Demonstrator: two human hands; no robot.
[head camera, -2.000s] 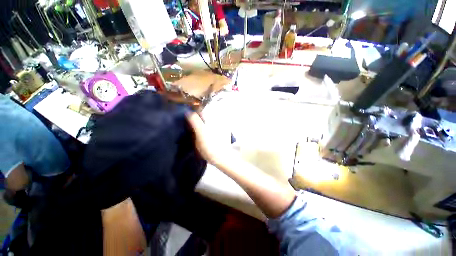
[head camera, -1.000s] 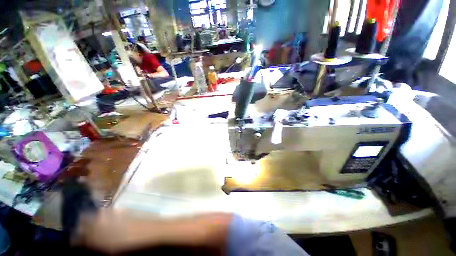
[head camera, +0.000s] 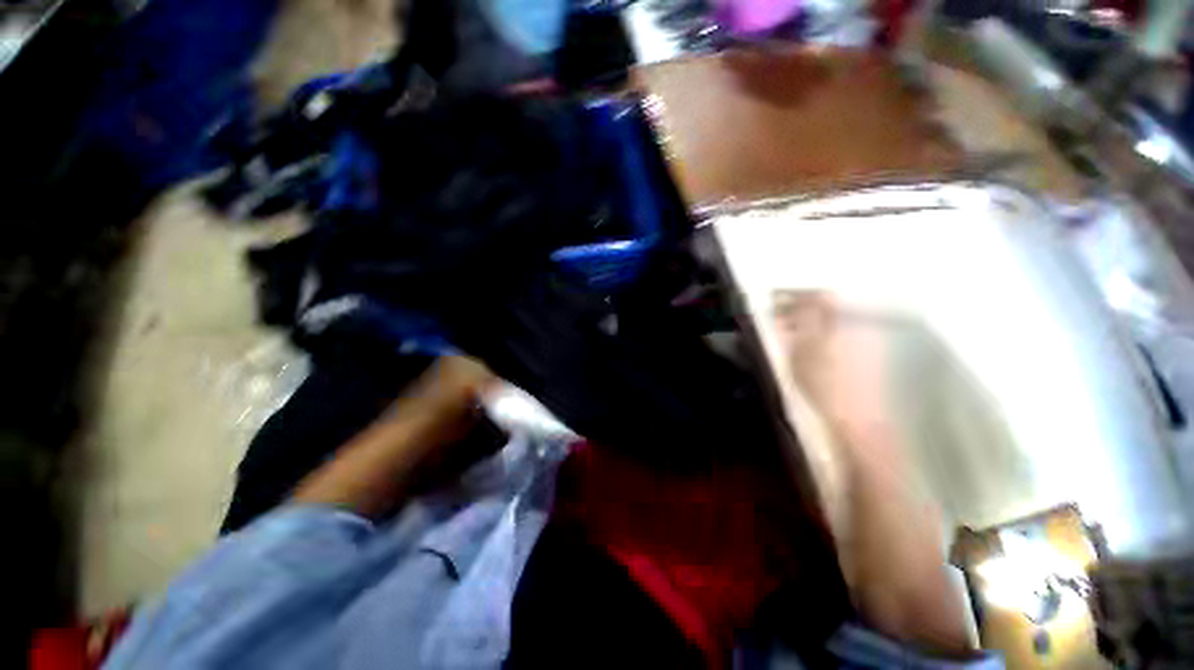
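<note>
A dark garment (head camera: 550, 314) lies bunched left of the white table, over the wearer's lap and toward the blue crate (head camera: 609, 259). My left hand (head camera: 458, 380) is at the near side of the dark cloth, blurred; its fingers are partly lost against the cloth, so its hold cannot be told. My right hand (head camera: 805, 321) is over the left part of the white table (head camera: 917, 249), blurred, with nothing clearly seen in it. The lit machine bed plate (head camera: 1041, 589) shows at the lower right.
The brown board (head camera: 812, 118) lies beyond the white table. Part of a purple device (head camera: 759, 13) is at the top edge. Dark cloths fill the blue crate. Dark red cloth (head camera: 694, 524) is at the lap. Pale floor (head camera: 170, 393) shows at the left.
The view has swung left and down from the sewing machine to the crate and lap. My left hand has come into view beside dark cloth. My right hand now shows over the white table.
</note>
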